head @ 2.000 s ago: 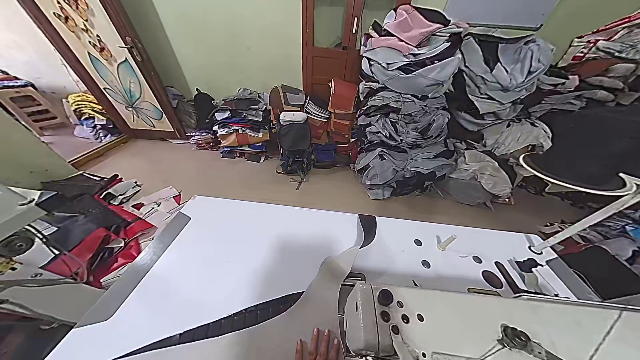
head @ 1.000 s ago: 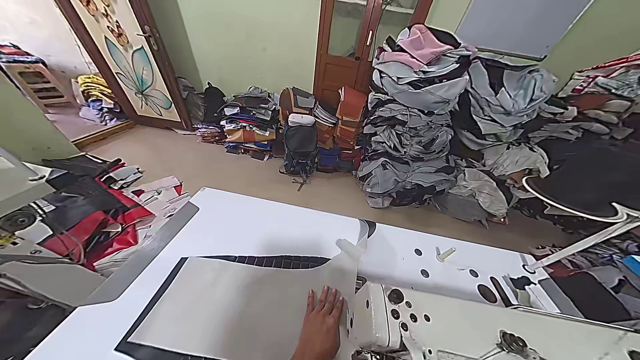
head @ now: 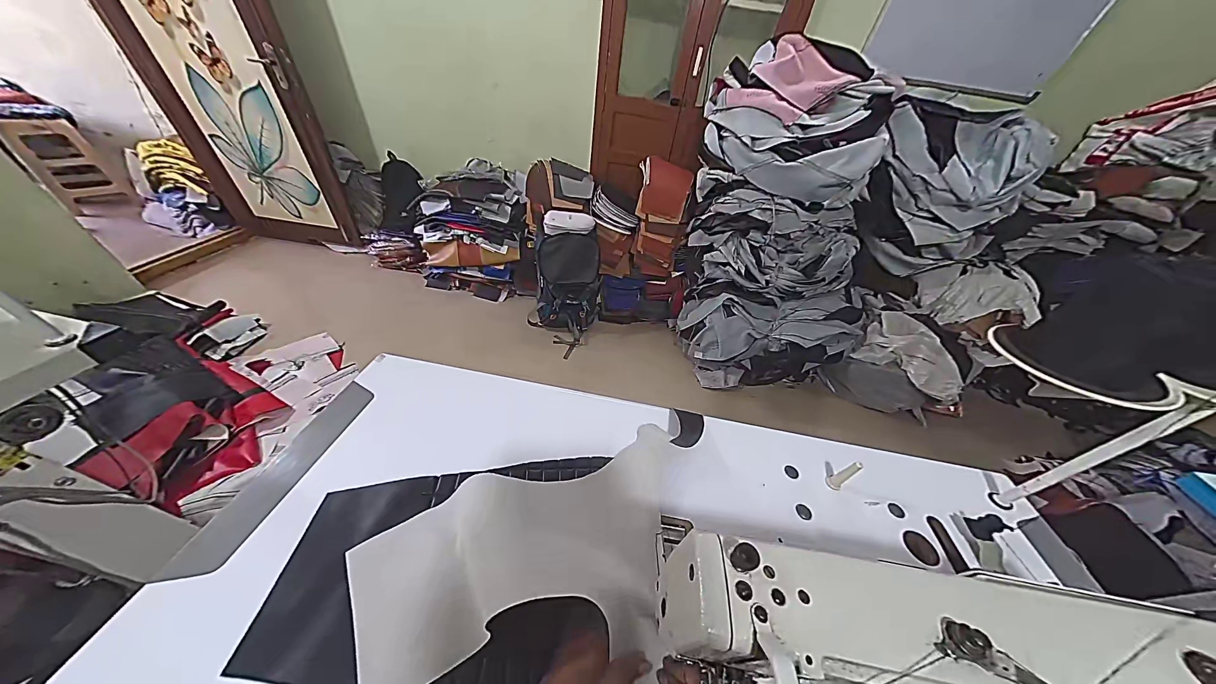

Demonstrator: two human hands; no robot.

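Note:
A pale grey, fabric-backed piece (head: 513, 532) lies curved over a black, partly quilted piece (head: 328, 560) on the white sewing table (head: 456, 399). My left hand (head: 594, 660) is at the bottom edge of the view, by the pale piece's curved cut-out, mostly cropped; its grip is unclear. Fingertips, apparently of my right hand (head: 679, 671), show beside the needle end of the white sewing machine (head: 698, 589), close to the pale piece's right edge. A dark curved end (head: 686, 427) shows at the table's far edge.
The machine's arm (head: 912, 617) fills the lower right, with a small pale peg (head: 843, 475) behind it. A lamp or stand arm (head: 1092, 454) rises at right. Red and black material (head: 218, 408) lies left; tall grey bundles (head: 769, 247) and a backpack (head: 568, 271) stand on the floor beyond.
The pale piece has shifted and folded, uncovering more of the black piece at left. The hand that lay flat on it a second ago is now lower, and other fingertips show by the machine.

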